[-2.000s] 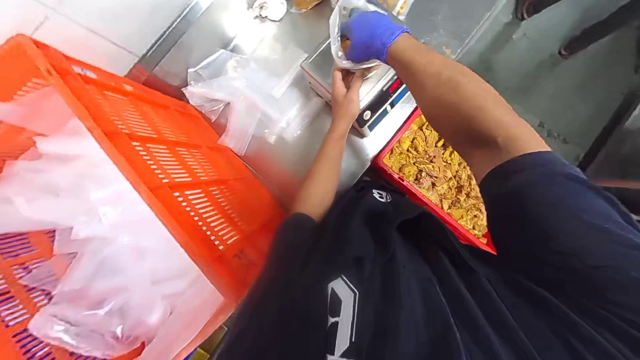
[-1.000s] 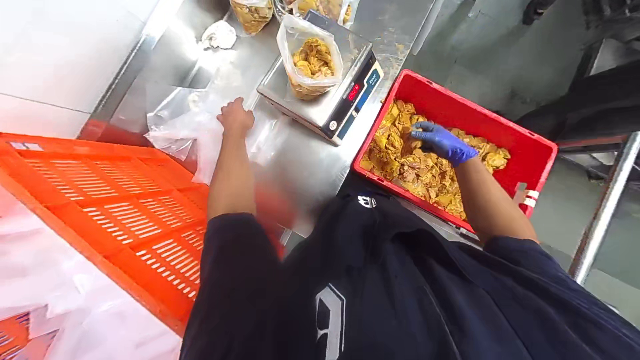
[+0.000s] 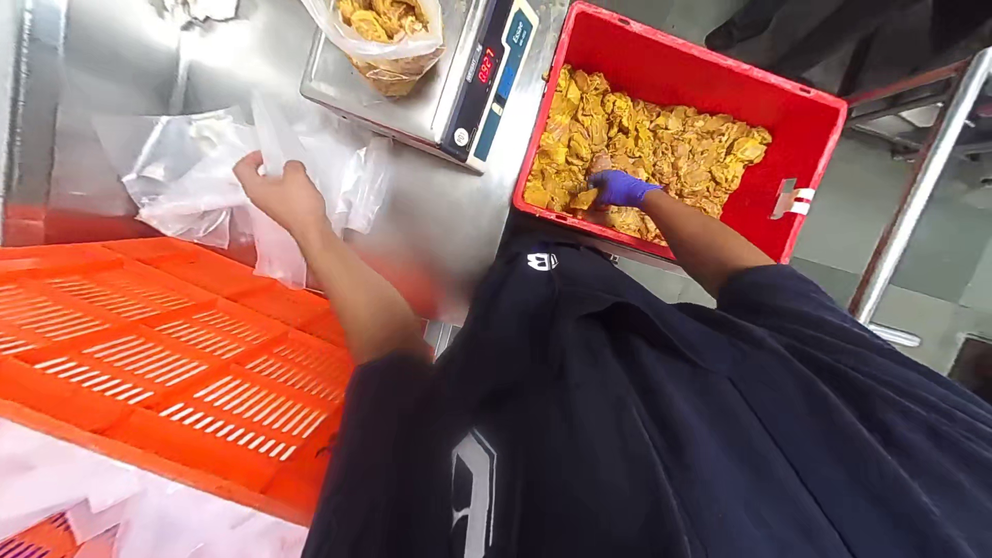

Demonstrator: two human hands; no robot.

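My left hand (image 3: 283, 194), bare, has a clear plastic bag (image 3: 273, 136) between thumb and fingers, above more loose plastic bags (image 3: 186, 174) on the steel table. In a blue glove, my right hand (image 3: 620, 188) reaches into the red crate (image 3: 775, 178) and is closed around some of the yellow marinated meat pieces (image 3: 666, 139); its fingertips are partly hidden among them. Left of the crate, a digital scale (image 3: 434, 116) with a lit red display carries an open plastic bag filled with meat (image 3: 395, 54).
An orange slatted crate (image 3: 186, 341) stands at the left, with white plastic bags (image 3: 93, 496) inside. A crumpled white item (image 3: 200, 9) lies at the steel table's back. Metal tube framework (image 3: 930, 186) stands right of the red crate. A person's dark shoe (image 3: 725, 35) shows at the top.
My right hand has gone from the bag at the scale into the meat in the red crate. My left hand has left the scale and now holds a plastic bag up.
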